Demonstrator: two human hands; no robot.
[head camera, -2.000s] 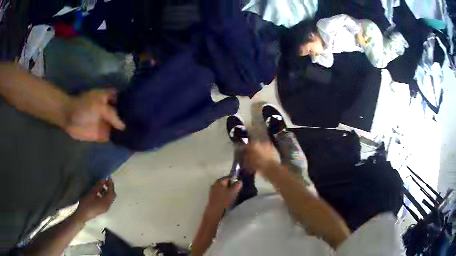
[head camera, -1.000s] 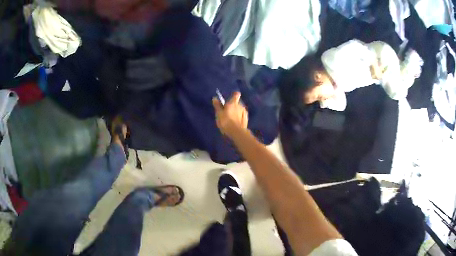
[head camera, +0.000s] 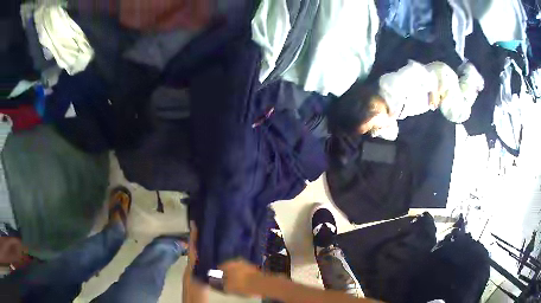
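The navy fabric (head camera: 228, 148) is a long, folded length running from the heap at the top down to my hands at the bottom centre. My right hand (head camera: 240, 278) is closed at its lower end, with a short bright metal part of the scissors (head camera: 215, 274) showing beside the fingers. The rest of the scissors is hidden. My left forearm (head camera: 190, 275) rises along the cloth's left edge. The fingers of my left hand are hidden by the cloth, so its grip does not show.
A person in jeans (head camera: 133, 269) and sandals stands at lower left. Another person in white (head camera: 409, 92) is at upper right by black fabric (head camera: 385, 177). A green-grey bundle (head camera: 56, 183) lies left. Pale cloths (head camera: 341, 44) hang at the top. Black fabric (head camera: 415, 254) lies lower right.
My right hand has moved from over the navy heap down to the bottom centre. The navy length now extends down to it. My left forearm has come into view.
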